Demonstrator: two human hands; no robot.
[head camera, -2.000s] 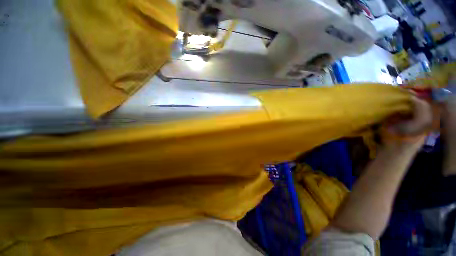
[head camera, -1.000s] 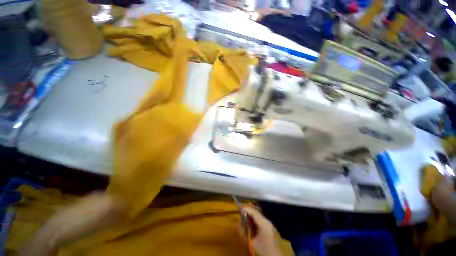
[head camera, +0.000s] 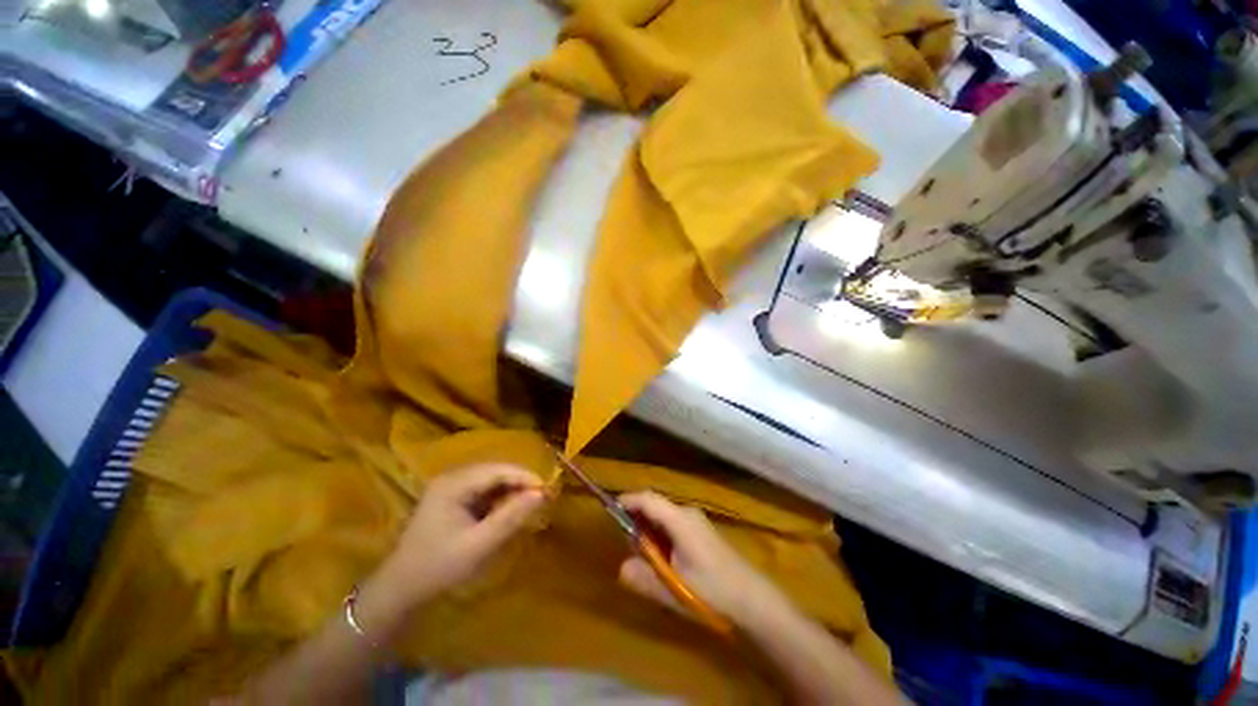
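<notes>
My right hand (head camera: 690, 552) holds scissors (head camera: 637, 535) with orange handles over my lap. Their blades point up and left to the pointed lower end of a mustard-yellow fabric piece (head camera: 655, 297) that hangs over the table edge. My left hand (head camera: 462, 531) pinches a bit of yellow fabric between thumb and fingers, just left of the blade tips. Whether the blades are fully closed is too small to tell. More yellow fabric (head camera: 276, 531) covers my lap and drapes up onto the table.
The sewing machine (head camera: 1090, 248) with its lit needle area stands at the right on the white table (head camera: 883, 483). A blue crate (head camera: 69, 552) with yellow pieces is at the left. Red-handled scissors (head camera: 235, 48) lie at the far upper left.
My left hand has moved right, close to the scissors, and now pinches fabric. The scissors' tips now meet the fabric's point. The view has shifted left and down.
</notes>
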